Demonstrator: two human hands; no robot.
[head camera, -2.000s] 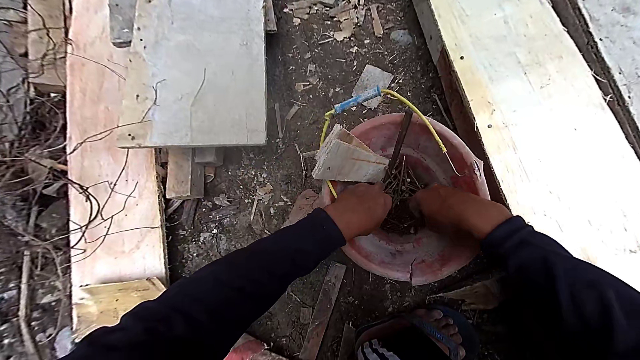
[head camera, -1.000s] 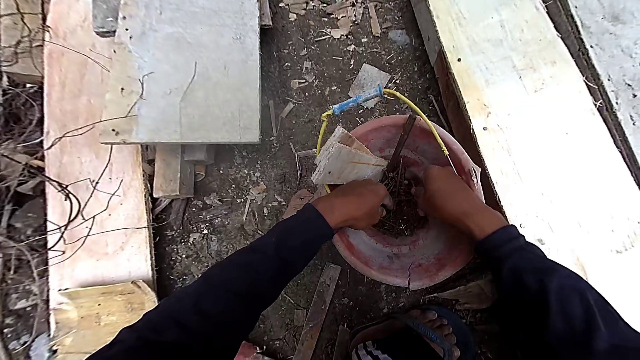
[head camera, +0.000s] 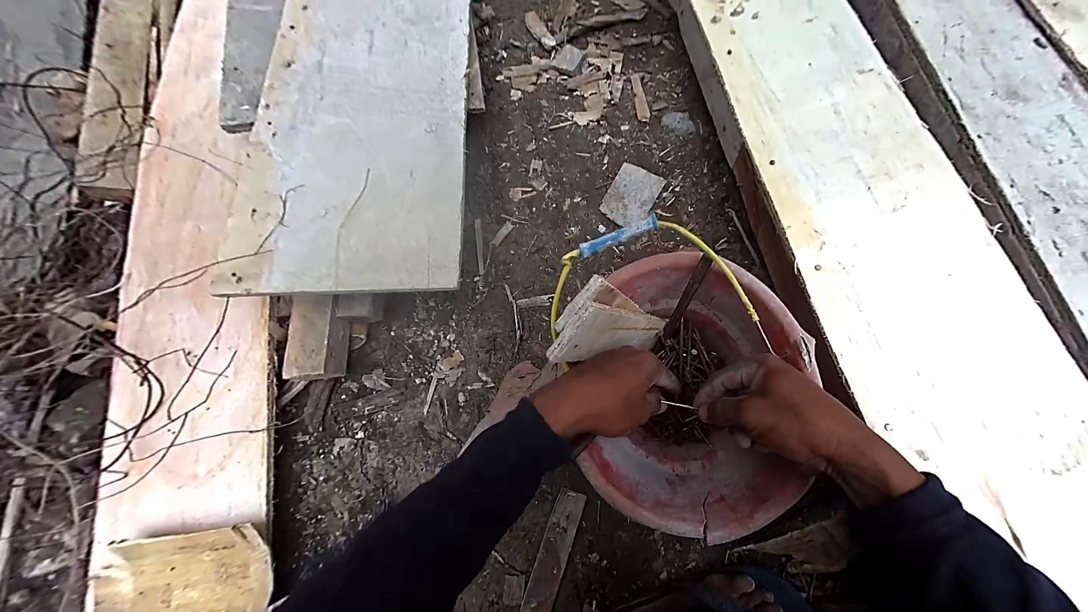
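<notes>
A worn red plastic tub with a cracked rim stands on the ground, holding a heap of nails. Over the heap, my left hand and my right hand pinch a thin, light-coloured nail or wire between them. Just behind my left hand are broken pieces of wood, with a dark flat bar leaning beside them. A yellow cord handle with a blue sleeve arches over the tub's far side.
A long pale board runs close along the right of the tub. At the left lie a grey-white panel and a pinkish plank, with thin bare twigs over the plank. Wood chips litter the soil. A sandalled foot is at the bottom edge.
My hands stay over the tub; their fingers have shifted, and a thin light-coloured piece now shows between them.
</notes>
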